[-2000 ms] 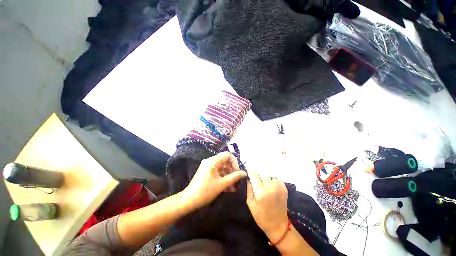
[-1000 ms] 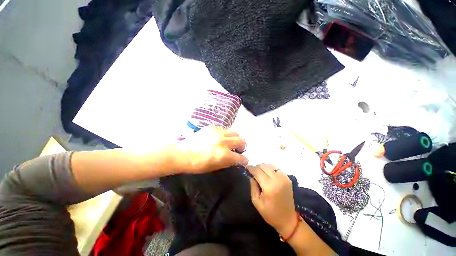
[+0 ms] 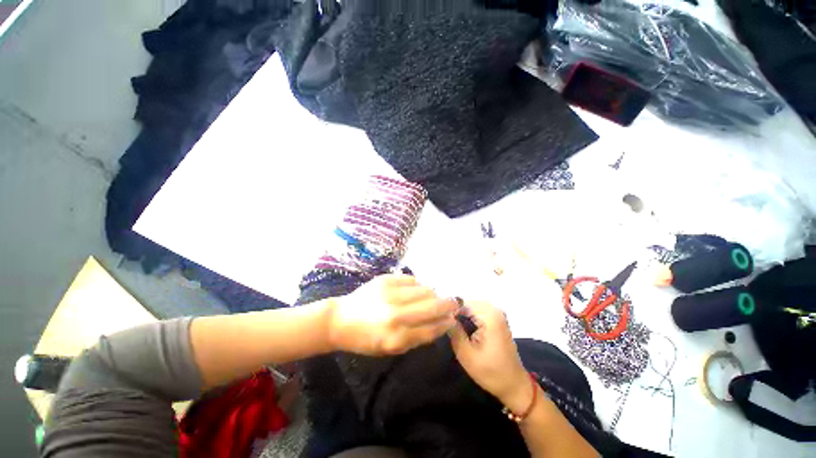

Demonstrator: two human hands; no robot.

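Black nubby cloth (image 3: 394, 385) lies over my lap and the table edge, with a pale dotted line along its edge at the right. My left hand (image 3: 389, 315) is above it, thumb and fingers pinched together. My right hand (image 3: 488, 349), with a red string at the wrist, pinches a small dark bit of the work beside the left fingertips. A needle or thread is too small to make out. A maroon and white striped bundle (image 3: 385, 215) with a blue band lies just beyond my left hand, touching the black cloth.
Orange-handled scissors (image 3: 597, 309) lie on a speckled pile (image 3: 613, 353) at the right. Beyond are two black thread cones (image 3: 713, 309), a tape roll (image 3: 721, 377), a phone (image 3: 606, 93) and a plastic-wrapped bundle (image 3: 662, 54). Dark textured cloth (image 3: 465, 116) covers the far table. A bottle (image 3: 40, 372) stands at left.
My left hand first moved up and over the striped bundle's lower end, then came back down to my right hand. More of the bundle shows again. The view has shifted slightly.
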